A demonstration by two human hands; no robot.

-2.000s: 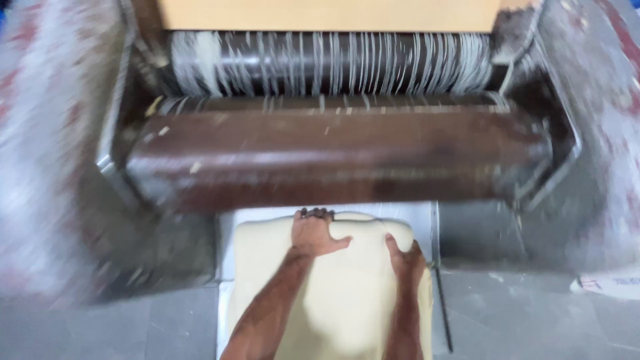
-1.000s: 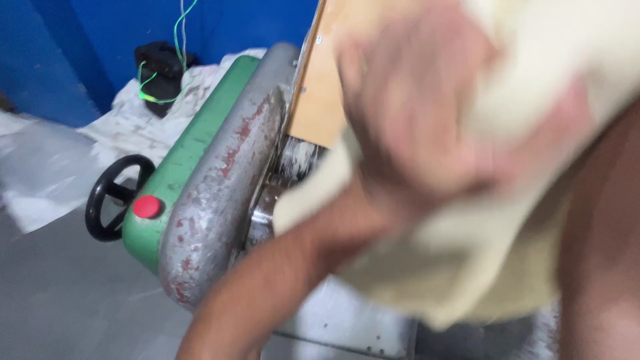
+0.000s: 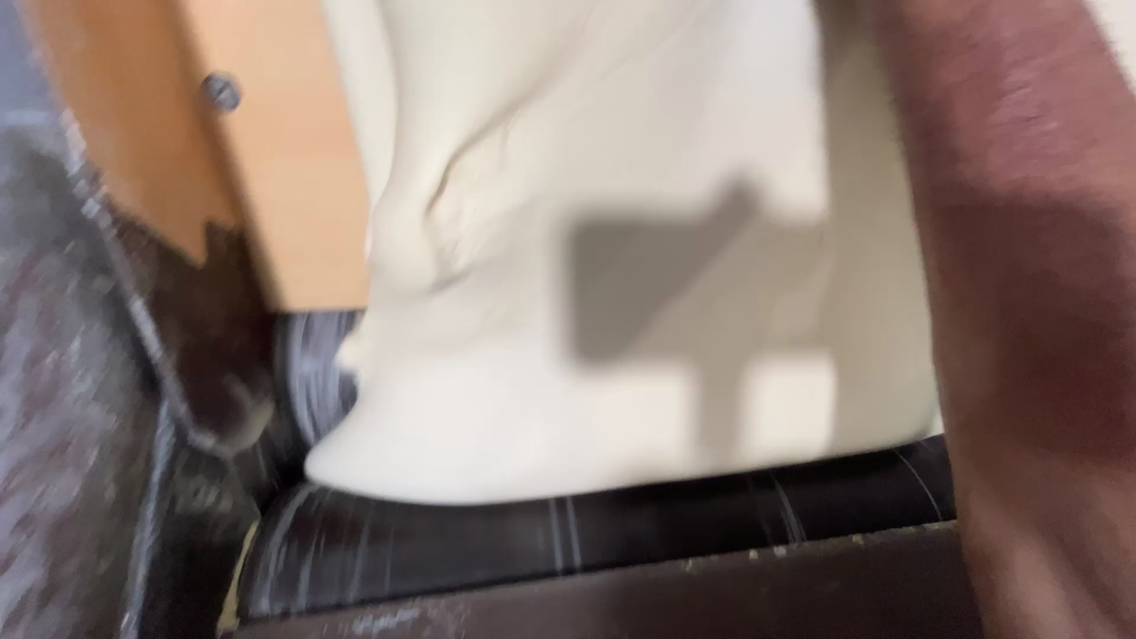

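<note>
A thick sheet of pale dough (image 3: 497, 373) fills the middle of the view, its lower edge lying on the dark roller (image 3: 444, 541) of a dough sheeter. Folds run down the dough's upper left part, and a dark shadow falls across it. A forearm (image 3: 1021, 311) passes down the right side, beside the dough; which arm it is I cannot tell. Neither of my hands is in the frame, so what they hold or touch is hidden.
A wooden board (image 3: 275, 177) with a screw stands behind the dough at the left. The machine's worn metal side (image 3: 62, 399) borders the rollers. A brown bar (image 3: 710, 595) runs along the front below the roller.
Two seconds ago both hands were on the dough below the machine. One second ago the dough was lifted beside the machine; now it lies against the roller. The view has swung back and closer.
</note>
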